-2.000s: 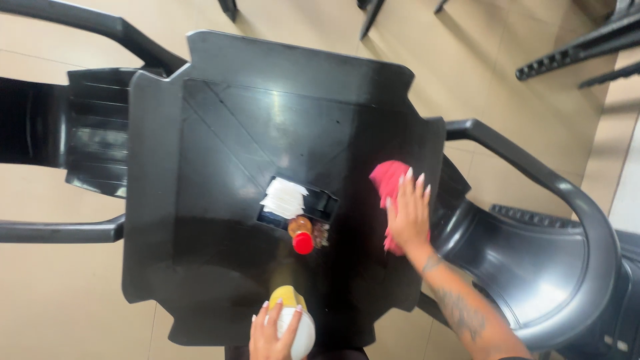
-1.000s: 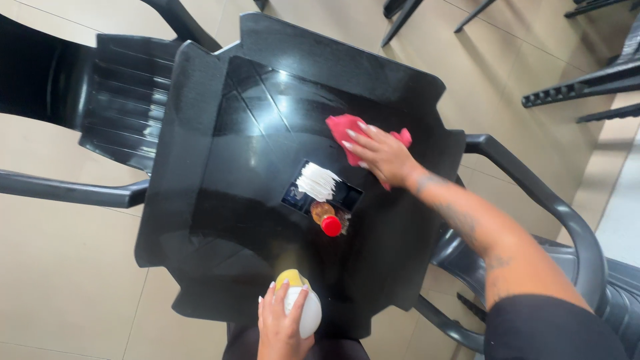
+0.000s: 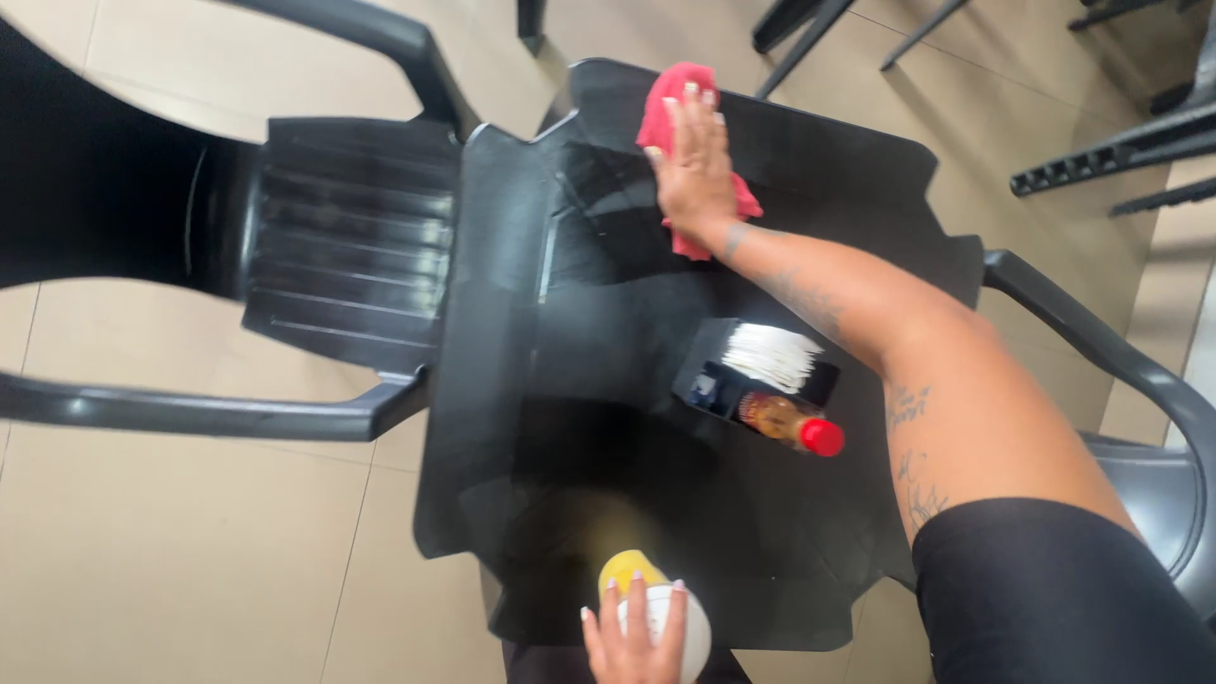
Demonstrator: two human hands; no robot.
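Note:
My right hand [image 3: 698, 176] lies flat on a red cloth [image 3: 691, 243], pressing it to the black plastic table [image 3: 608, 418] near its far edge. At the near edge, my left hand [image 3: 635, 636] is wrapped over a white container with a yellow part [image 3: 630, 568]; its base is out of sight. Between the hands, a black holder [image 3: 698, 380] stands on the table with a stack of white paper napkins or packets [image 3: 771, 356] and a sauce bottle with a red cap [image 3: 821, 437].
A black plastic armchair [image 3: 351, 242] stands against the table's left side. Another armchair [image 3: 1145, 470] is at the right, partly behind my arm. Dark furniture legs [image 3: 1111, 157] stand on the tiled floor at the upper right.
My right hand has moved with the red cloth from the table's right side to its far edge, farther left. My left hand still holds the container. The view has shifted and turned.

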